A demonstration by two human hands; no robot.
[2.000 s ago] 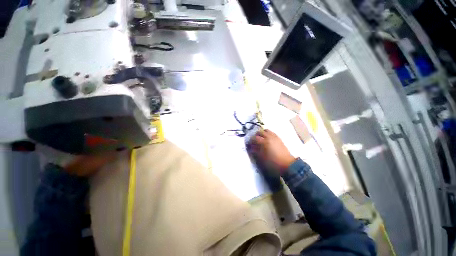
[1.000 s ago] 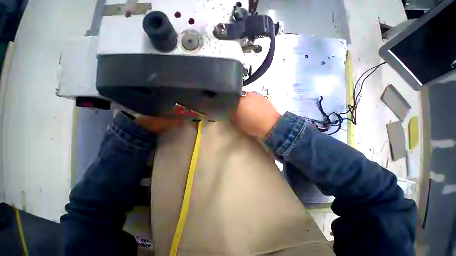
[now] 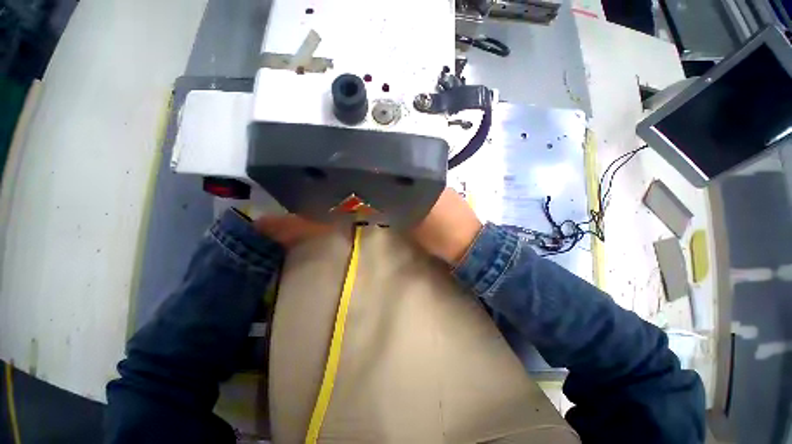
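The beige workpiece (image 3: 408, 347) lies in front of me and runs up under the sewing machine head (image 3: 347, 169). A yellow tape (image 3: 337, 347) runs lengthwise down it. My left hand (image 3: 295, 229) is at the cloth's upper left edge, its fingers hidden under the head. My right hand (image 3: 445, 227) is at the upper right edge, its fingertips also hidden behind the head's dark cover. The needle area and clamp are hidden by the head.
A red switch (image 3: 226, 186) is on the white box left of the head. Right are the bed plate (image 3: 538, 173), tangled black cords (image 3: 569, 234), a control screen (image 3: 729, 104), grey blocks (image 3: 670, 269) and a yellow piece (image 3: 699, 255).
My right hand has left the black cords and come to the cloth beside the head. The view has turned and shifted; in the last second both hands stay near the head.
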